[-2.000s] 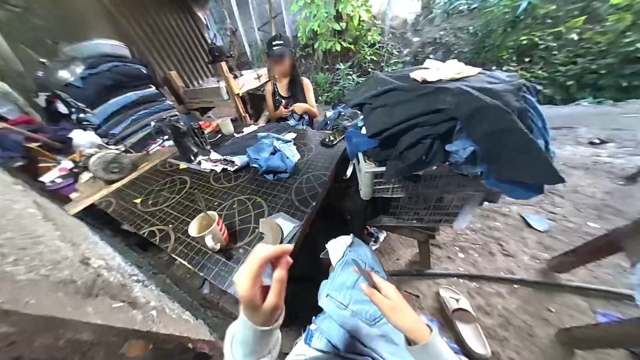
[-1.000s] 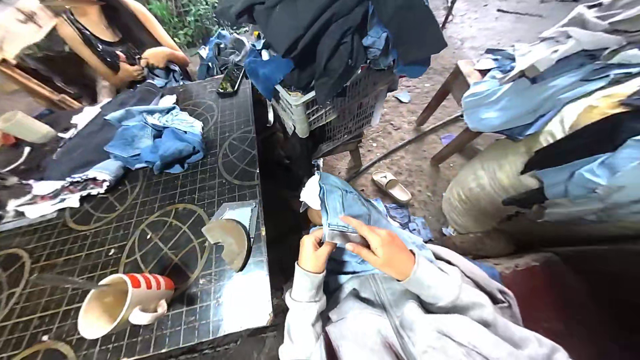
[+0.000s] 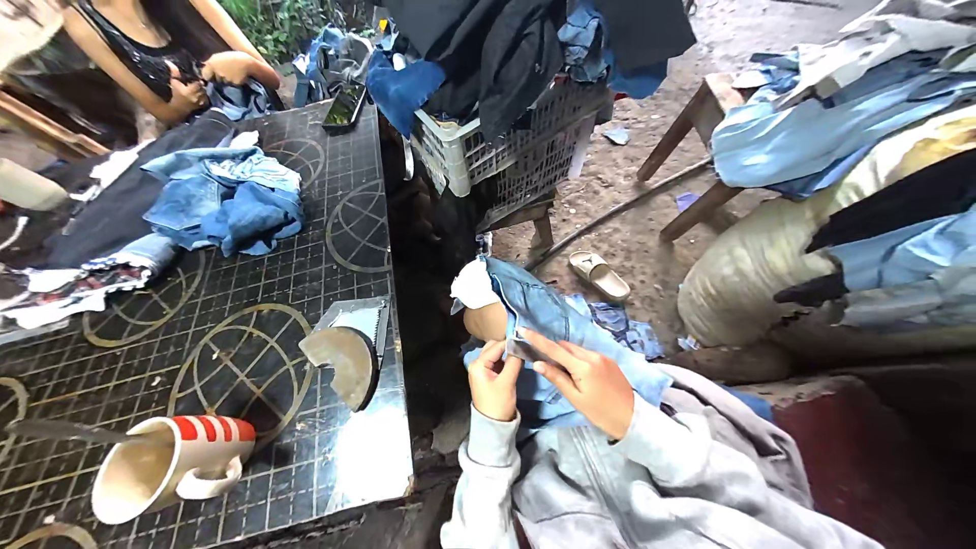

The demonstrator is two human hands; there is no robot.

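Note:
Light-blue denim cloth point(image 3: 560, 313) lies over my lap. My left hand point(image 3: 494, 385) pinches its edge between thumb and fingers. Close to its right, my right hand point(image 3: 591, 381) holds a small flat grey piece between its fingers against the denim; whether it is metal or cloth I cannot tell. A white cloth point(image 3: 474, 286) shows beside the denim over my knee. On the tiled-pattern table at my left, a cream mug with red marks point(image 3: 179, 465) leans with a utensil in it, and a curved broken plate-like piece point(image 3: 343, 366) lies near the edge.
Denim pieces point(image 3: 229, 194) lie on the table point(image 3: 358, 267), with a phone point(image 3: 345, 107) at its far edge. A person point(image 3: 175, 61) sits beyond, holding denim. Dark clothes hang over a plastic crate point(image 3: 526, 145). A sandal point(image 3: 599, 275) lies on the ground; a stuffed sack point(image 3: 747, 267) stands right.
The view has swung right and down since the oldest frame. My hands, apart from each other then, are now together at the denim's edge.

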